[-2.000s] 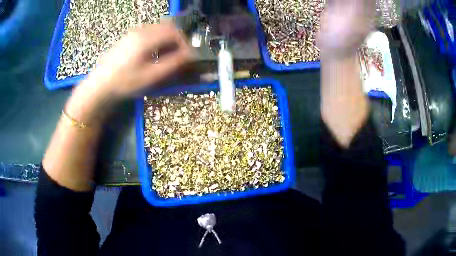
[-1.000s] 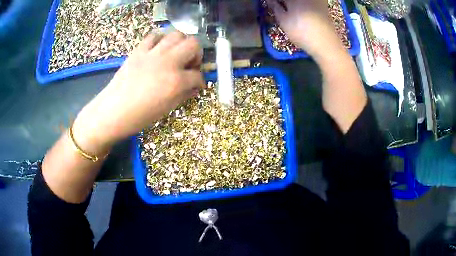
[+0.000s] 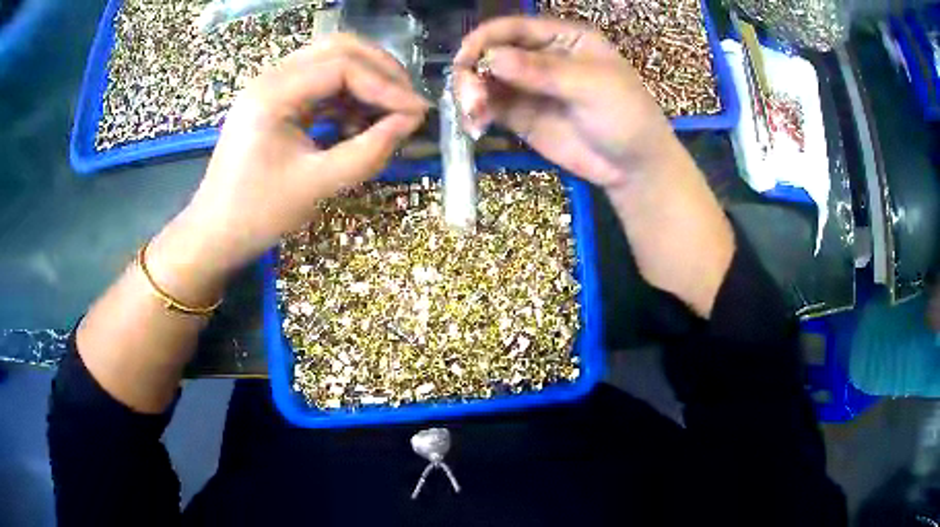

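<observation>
My left hand (image 3: 299,139) is bare, left of the whitish front handle (image 3: 458,170), with thumb and index fingertips close together. Whether a tiny part sits between them I cannot tell. My right hand (image 3: 582,98) is bare, just right of the handle's top, with thumb and fingertips pinched on a small shiny metal piece (image 3: 482,66). The handle points down over the near blue tray (image 3: 438,415), which is heaped with small gold-coloured pieces. The fixture behind the fingers is mostly hidden.
A far left blue tray (image 3: 87,118) holds pale metal pieces, with a pale lever (image 3: 242,10) over it. A far right blue tray (image 3: 731,72) holds reddish pieces. A white sheet (image 3: 758,154), a clear bag (image 3: 809,21) and long strips (image 3: 876,196) lie at right.
My right hand has come from the far right tray to the handle's top. My left hand has shifted slightly left and up, its thumb and index fingertips now near the handle.
</observation>
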